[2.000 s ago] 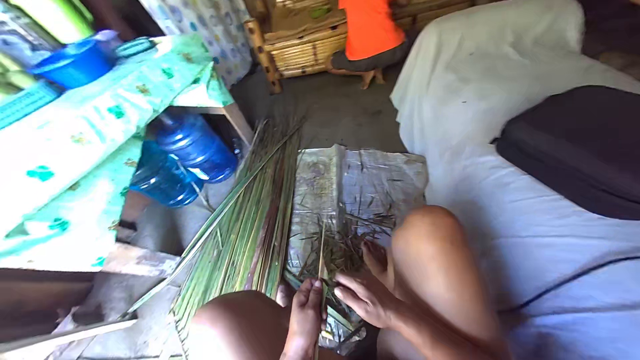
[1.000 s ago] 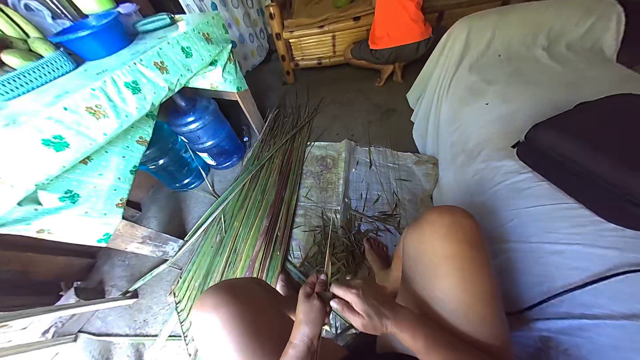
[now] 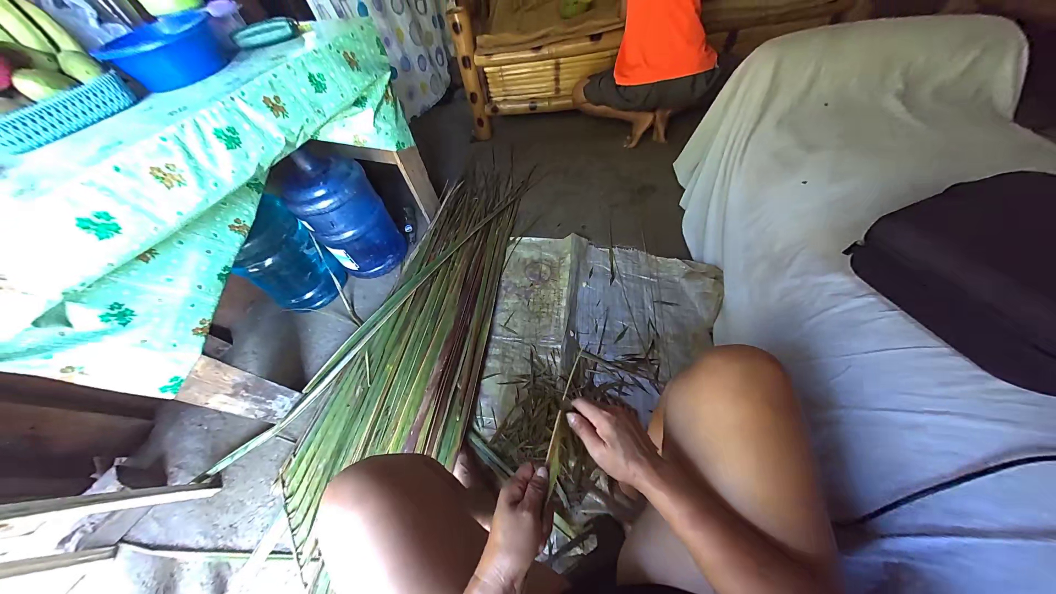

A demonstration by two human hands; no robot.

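Note:
My left hand [image 3: 521,513], low between my knees, pinches a narrow yellowish-green palm leaf strip [image 3: 559,437] that points away from me. My right hand [image 3: 612,441] is just right of the strip, fingers bent at its upper part; whether they grip it cannot be seen clearly. A large fanned pile of long green and brown palm leaves [image 3: 412,355] lies on the floor to the left. Short dry leaf scraps [image 3: 536,404] are scattered beyond my hands on a flattened, worn sack [image 3: 643,289].
At left stands a table with a patterned green cloth [image 3: 190,157], blue water jugs [image 3: 342,214] beneath it. A cloth-covered seat [image 3: 784,214] with a black bag [image 3: 973,272] is at right. A person in an orange shirt [image 3: 664,41] squats by bamboo furniture [image 3: 544,78].
My right hand has moved away from my left hand, up along the strip. Earlier the two hands were close together. The leaf pile stays in place.

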